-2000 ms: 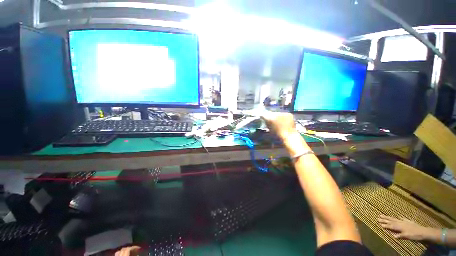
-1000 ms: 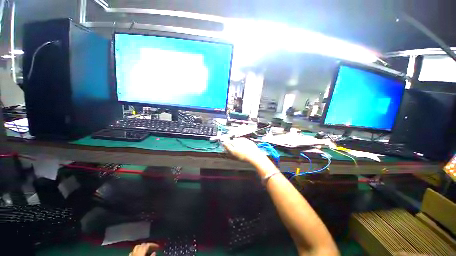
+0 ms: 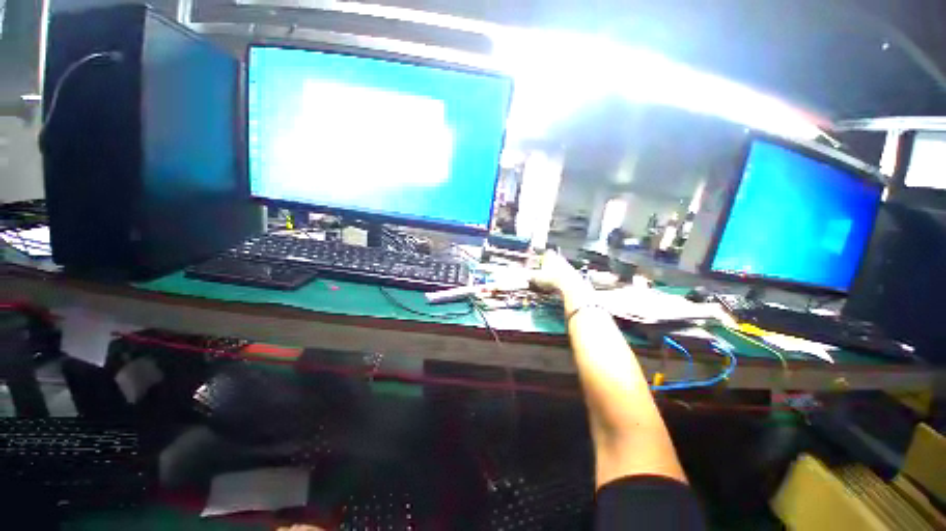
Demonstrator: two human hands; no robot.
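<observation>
My right hand (image 3: 556, 274) reaches onto the green-topped shelf (image 3: 353, 300), among cables and small items right of the computer keyboard (image 3: 348, 259). The hand is small and blurred, and what its fingers touch cannot be made out. My left hand (image 3: 299, 528) shows only as a sliver at the bottom edge, near a white paper slip (image 3: 256, 492); its fingers are hidden. Dark boards with rows of white dots (image 3: 379, 512) lie on the bench below the shelf.
A large monitor (image 3: 379, 140) and a PC tower (image 3: 145, 145) stand on the shelf. A second monitor (image 3: 799, 218) is to the right. A blue cable (image 3: 726, 363) hangs over the shelf edge. A red cord (image 3: 456, 383) runs below it. A yellow slotted holder (image 3: 819, 498) is at lower right.
My right hand has shifted right and back along the shelf since one second ago. My left hand has sunk almost out of the picture. The other person's hand seen earlier at the right is gone.
</observation>
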